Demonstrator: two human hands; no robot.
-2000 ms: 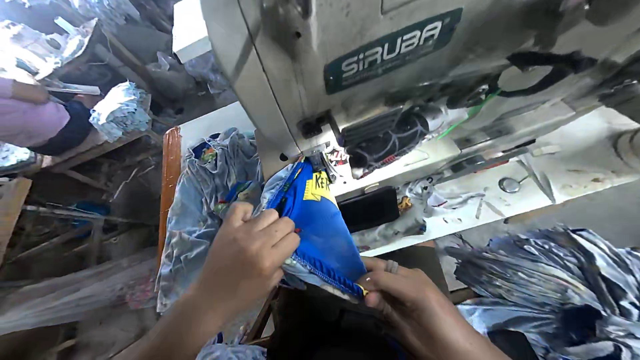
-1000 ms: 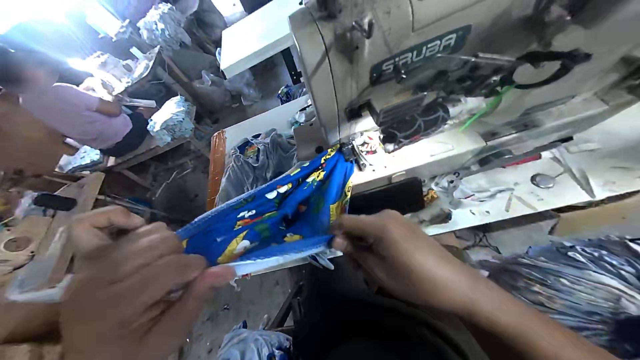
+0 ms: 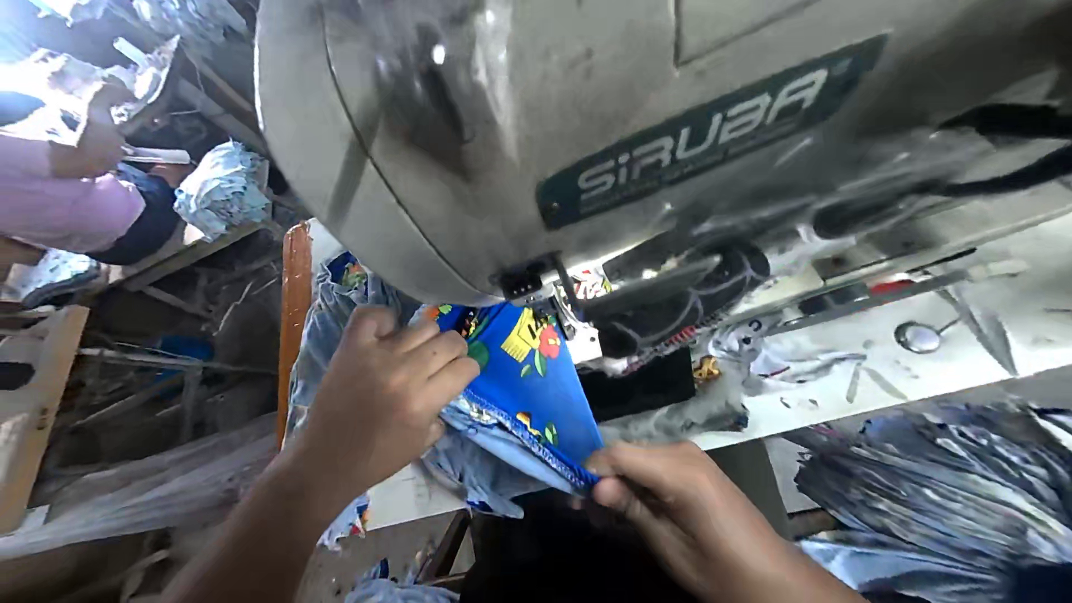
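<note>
A piece of blue printed fabric with a light denim layer [image 3: 536, 377] runs from the presser foot [image 3: 567, 316] of a Siruba industrial sewing machine [image 3: 469, 126] toward me. My left hand [image 3: 398, 394] grips its left side, close in front of the machine head. At the near right corner, the fingertips of my right hand [image 3: 670, 502] pinch the seamed edge. The fabric is drawn fairly flat between both hands. Its far end is hidden under the machine head.
More denim pieces [image 3: 314, 352] lie on the table's left part, by its brown edge [image 3: 293, 310]. A large pile of denim [image 3: 946, 486] is at the lower right. Another person [image 3: 67, 193] works at the upper left near bundled cloth [image 3: 222, 188].
My left hand has moved from the lower left in toward the machine. The fabric, stretched out to the left a second ago, now lies close in front of the presser foot. The view has moved nearer.
</note>
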